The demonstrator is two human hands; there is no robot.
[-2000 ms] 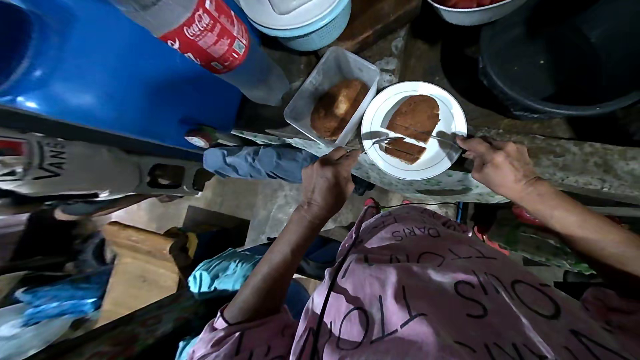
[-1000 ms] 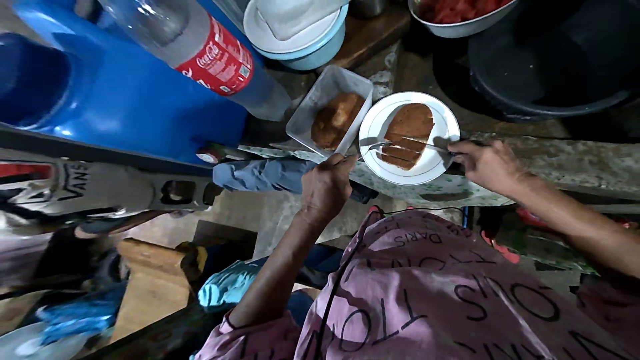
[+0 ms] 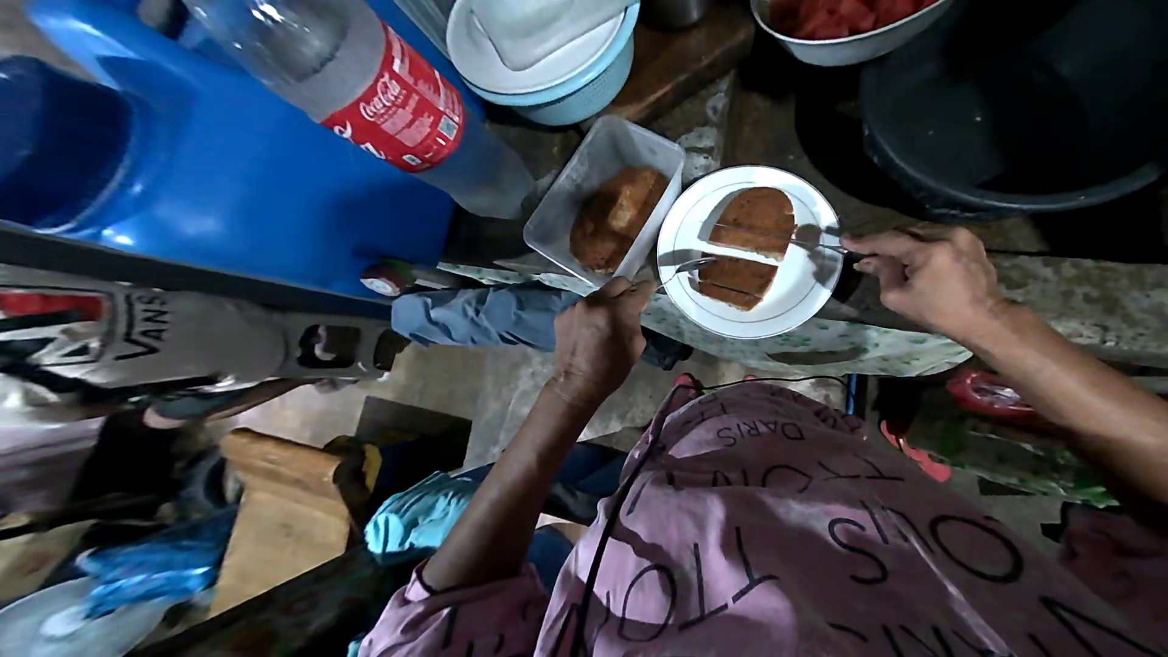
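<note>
A white plate (image 3: 680, 214) holds a flat brown cake-like piece (image 3: 762, 212), split by a wide gap from a smaller part (image 3: 730, 281) nearer me; thin cut lines cross both. My left hand (image 3: 602, 333) grips the handle of a metal utensil, seemingly a fork or spoon (image 3: 686, 266), whose head touches the nearer part. My right hand (image 3: 935, 274) holds another metal utensil (image 3: 821, 245), its far end at the right edge of the larger part; its kind is unclear. Left of the plate, a clear plastic container (image 3: 557, 205) holds more brown food (image 3: 620, 214).
A Coca-Cola bottle (image 3: 401, 109) and a blue plastic jug (image 3: 228, 173) stand at the left. Stacked white and light-blue containers (image 3: 575, 100), a bowl of red chunks (image 3: 844, 46) and a large black basin (image 3: 995, 196) lie beyond the plate. Blue-grey cloth (image 3: 484, 318) is below the container.
The gap between the two brown parts, narrow one second ago, is now wider. Each hand still holds its utensil over the plate.
</note>
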